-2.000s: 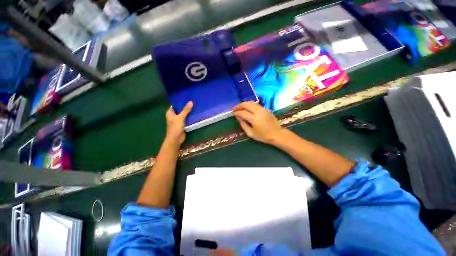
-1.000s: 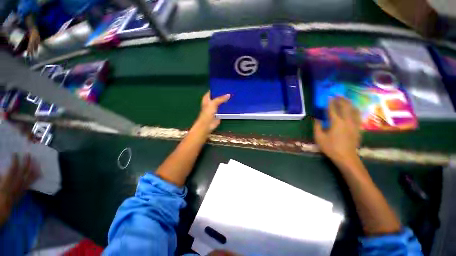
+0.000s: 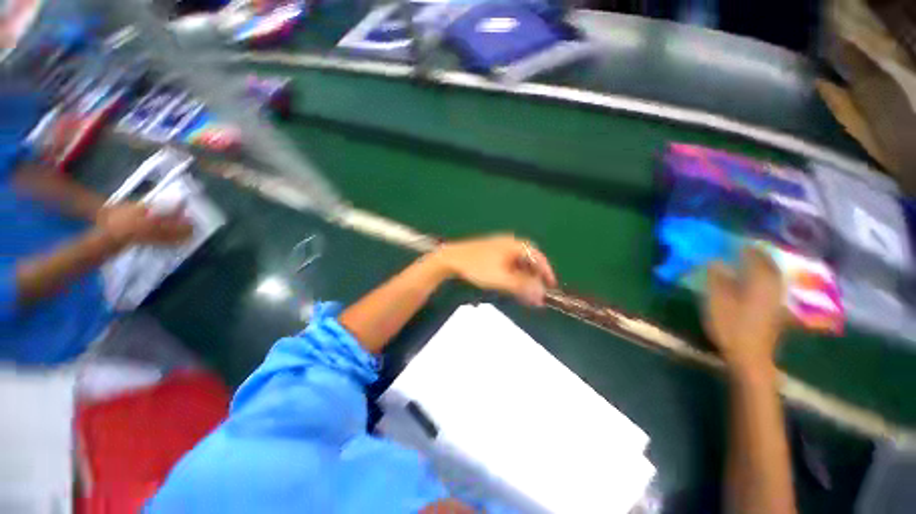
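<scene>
The printed box lid (image 3: 743, 226), rainbow on purple-blue, lies on the green belt at right. My right hand (image 3: 745, 301) is on its near part, blurred, fingers apart; no firm grip shows. My left hand (image 3: 502, 269) is over the chipped rail, fingers loosely bent, holding nothing visible. White insert sheets (image 3: 522, 402) lie in a loose pile on the bench below, a dark slot near their left edge. A box with a navy flap and white logo (image 3: 502, 35) lies beyond the belt's far rail.
A grey tray with a pale card (image 3: 874, 246) adjoins the lid at right. At left, a neighbouring worker's hands (image 3: 146, 226) are on a white piece. A slanting grey post (image 3: 256, 136) and thin loop (image 3: 306, 251) are at left, a red thing (image 3: 151, 437) lower left.
The view has swung left. The navy-flapped box has left the place before my left hand; one now shows beyond the far rail. My left hand is over the rail; my right stays at the lid.
</scene>
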